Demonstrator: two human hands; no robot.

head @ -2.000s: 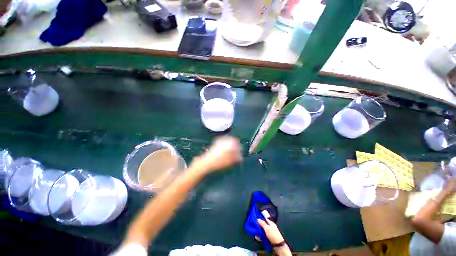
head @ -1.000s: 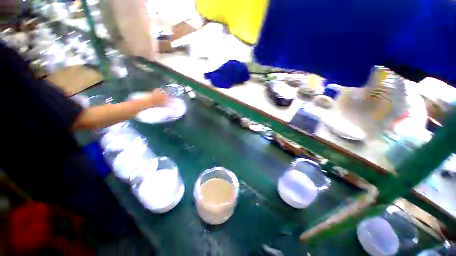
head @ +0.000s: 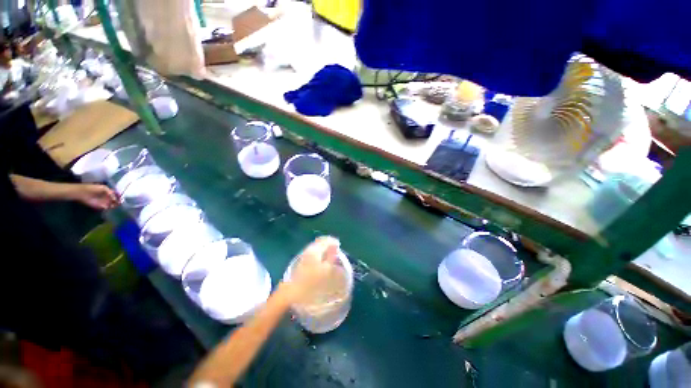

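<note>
A clear glass vessel with beige inside (head: 322, 307) stands upright on the green bench in front of me. My left hand (head: 312, 265) comes from the bottom edge and lies across its upper part, with the fingers by the rim. The hand is blurred and hides part of the vessel; whether it grips the rim does not show. My right hand is out of the picture.
White-bottomed vessels stand in a row at left (head: 235, 292) beside a neighbour in dark clothes (head: 38, 220). Others stand along the far side (head: 308, 195) and at right (head: 470, 278). A green post (head: 644, 212) rises at right. A fan (head: 568, 114) stands on the shelf.
The view has swung left. My left hand has come over the beige vessel. My right hand with the blue cloth has left view. The neighbour's hand has drawn back, leaving two vessels on the far side.
</note>
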